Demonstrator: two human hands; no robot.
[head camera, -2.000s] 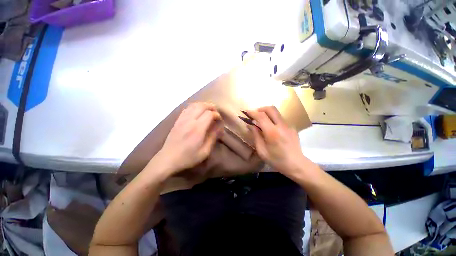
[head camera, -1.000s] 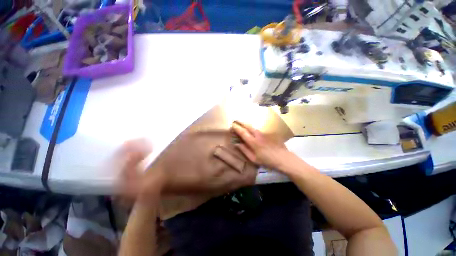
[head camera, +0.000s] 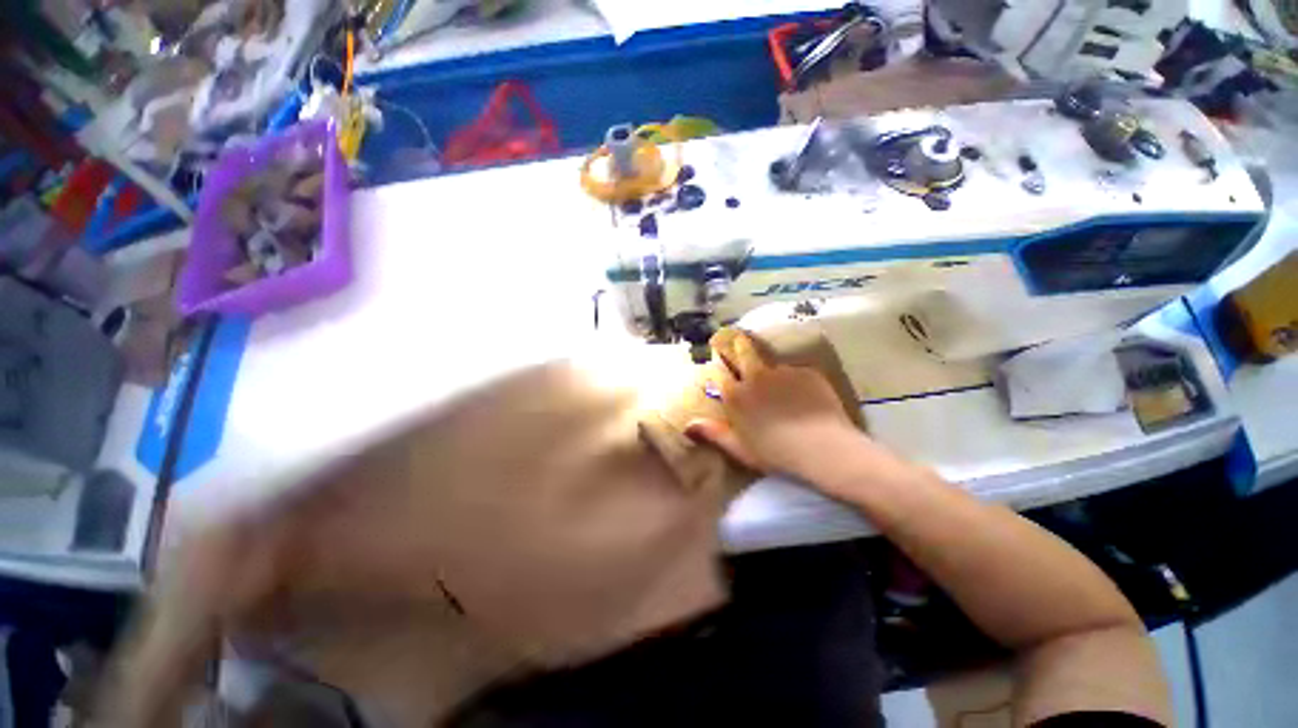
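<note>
The brown garment panel (head camera: 527, 498) is spread across the table's front edge, its left part blurred. A small folded brown strip (head camera: 669, 452) lies on it near my right hand. My right hand (head camera: 776, 413) is beside the needle area, fingers curled low over the cloth; a small dark piece of the thread snips (head camera: 732, 366) shows between them. My left hand (head camera: 192, 597) is strongly blurred at the panel's far left edge, with the cloth stretched to it; its fingers do not show clearly. The sewing machine's needle area (head camera: 698, 341) is just behind my right fingers, partly in glare.
The white sewing machine (head camera: 883, 270) spans the right side, with a yellow-orange ring (head camera: 626, 174) on top. A purple basket (head camera: 335, 235) of small cut pieces stands at the back left. A whitish scrap (head camera: 1061, 381) lies right of the machine. A blue trough (head camera: 641, 107) runs behind.
My left hand has swung far left and the panel has opened out with it. My right hand and the strip are now closer to the needle area. The view has shifted, showing more behind the machine.
</note>
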